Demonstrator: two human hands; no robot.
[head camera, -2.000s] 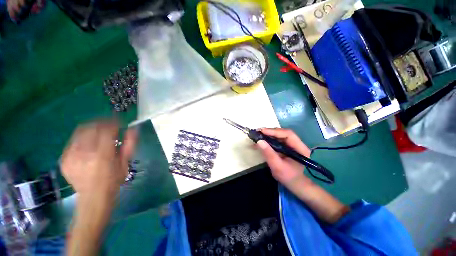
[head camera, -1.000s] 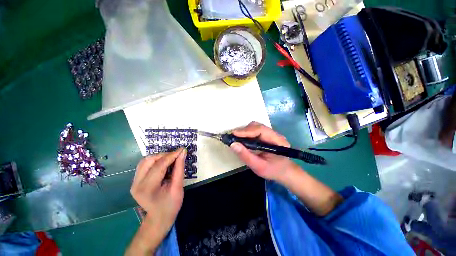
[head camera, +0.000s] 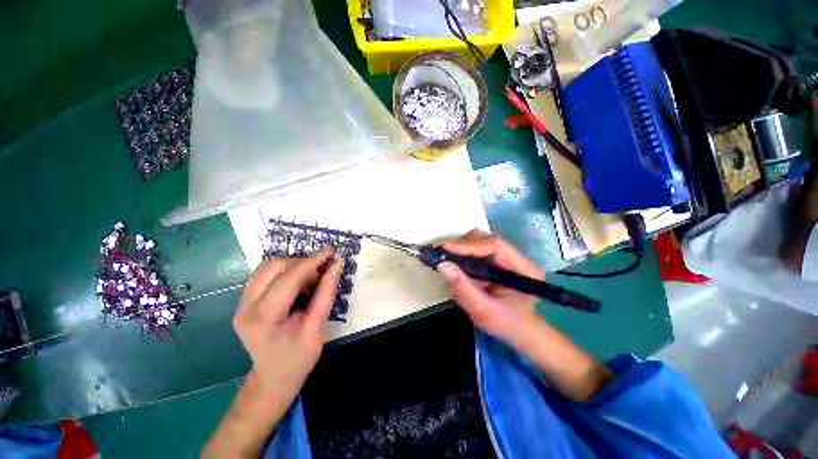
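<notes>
The dark PCB panel (head camera: 309, 240) lies on the white work sheet (head camera: 422, 269). My left hand (head camera: 291, 300) is over the panel's lower left part, thumb and fingertips pinched around something very small, likely a wired component, mostly hidden by the fingers. My right hand (head camera: 489, 285) holds the black soldering iron (head camera: 511, 278) like a pen, its metal tip pointing left at the panel's upper right edge. The thin solder wire (head camera: 215, 295) runs from the left edge to my left hand. A loose pile of wired components (head camera: 139, 285), pale discs with dark red leads, lies left of the sheet.
The translucent fume hood (head camera: 269, 116) hangs over the sheet's back. A spare PCB panel (head camera: 157, 121) lies behind left. The tip-cleaning tin (head camera: 439, 106), yellow bin (head camera: 386, 56), red-handled tool (head camera: 529, 109) and blue soldering station (head camera: 619, 125) stand behind and right. Another person's sleeve (head camera: 762, 233) shows at right.
My left hand has come from the left onto the panel, and the iron tip has moved left to the panel's edge. Since the middle frame, the panel has tilted slightly.
</notes>
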